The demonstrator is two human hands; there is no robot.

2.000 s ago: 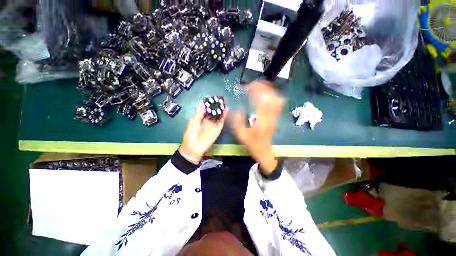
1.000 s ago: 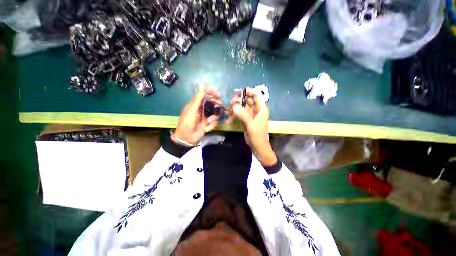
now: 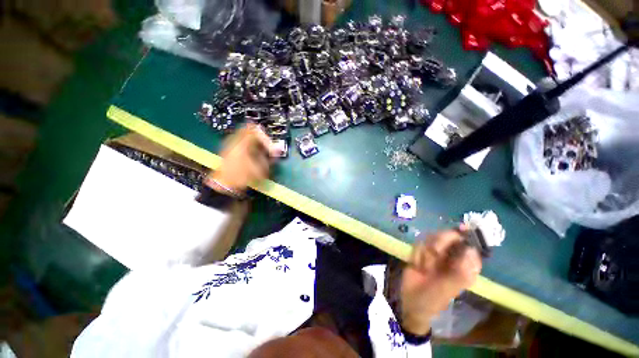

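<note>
My left hand (image 3: pixel 244 159) is blurred at the near edge of the heap of small electronic units (image 3: pixel 329 77). Its fingertips are beside or on a silvery unit (image 3: pixel 279 147); whether they grip it is unclear. My right hand (image 3: pixel 441 271) is over the bench's front edge, its fingers closed on a dark blocky unit (image 3: pixel 476 241), partly hidden and blurred. A white square part with a dark centre (image 3: pixel 406 206) lies on the bench, with a small black ring (image 3: pixel 403 228) just below it. Tiny screws (image 3: pixel 401 156) are scattered behind them.
A black electric screwdriver (image 3: pixel 501 129) lies slanted across a white-topped feeder box (image 3: pixel 459 133). White crumpled tissue (image 3: pixel 487 227) is by my right hand. A clear bag of parts (image 3: pixel 536 178) is at right, red items (image 3: pixel 490 21) at the back. A white board (image 3: pixel 129 206) is below left.
The view has turned and the bench now slants. My hands have parted: the left has moved to the heap, the right away to the right with a dark unit.
</note>
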